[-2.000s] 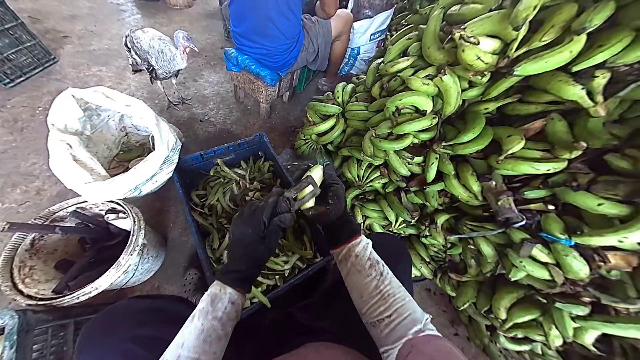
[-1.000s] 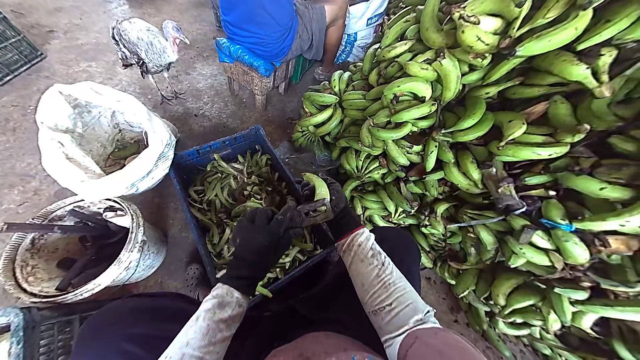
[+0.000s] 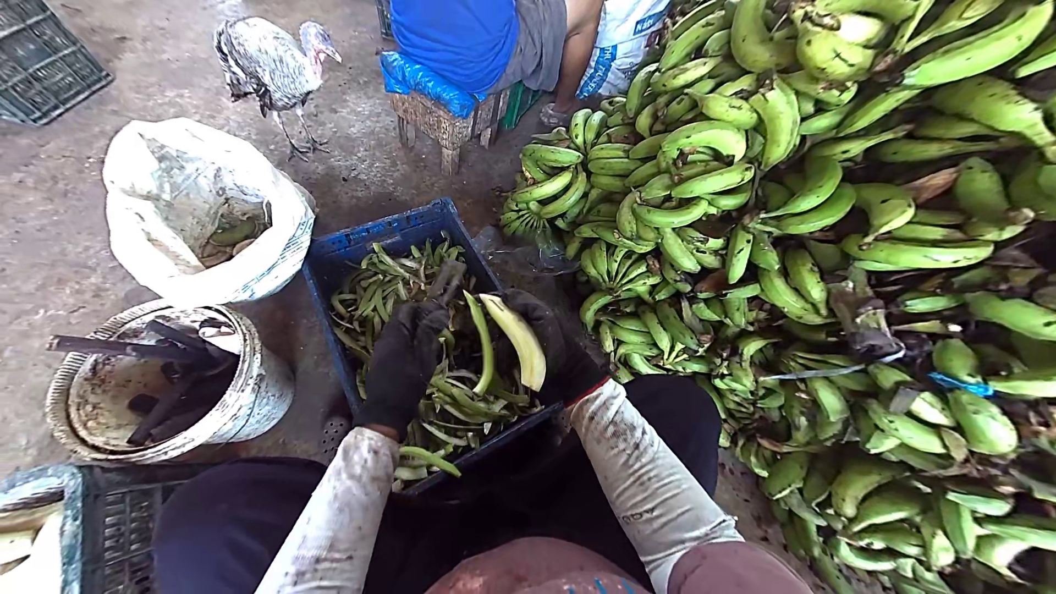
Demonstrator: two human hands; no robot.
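Observation:
Both my hands wear dark gloves over a blue plastic crate (image 3: 375, 229) of green peel strips (image 3: 462, 404). My left hand (image 3: 404, 355) is closed on a dark-bladed tool (image 3: 448, 282), probably a knife, its blade pointing away from me. My right hand (image 3: 553, 342) holds a peeled, pale plantain (image 3: 518, 340) upright at a slant, its near end over the crate. A long green peel strip (image 3: 482, 342) stands just left of the plantain, between the hands; whether it still joins the fruit I cannot tell.
Green plantain bunches (image 3: 709, 181) pile up on the right. At left stand a white woven sack (image 3: 280, 247) and a dirty white bucket (image 3: 268, 396) holding dark pieces. A turkey (image 3: 272, 66) stands beyond. Another person (image 3: 454, 37) sits on a wooden stool (image 3: 429, 111). Dark crates lie left.
My left hand with the tool has moved away from the plantain, which shows more of its pale peeled length. A long peel strip now stands beside it.

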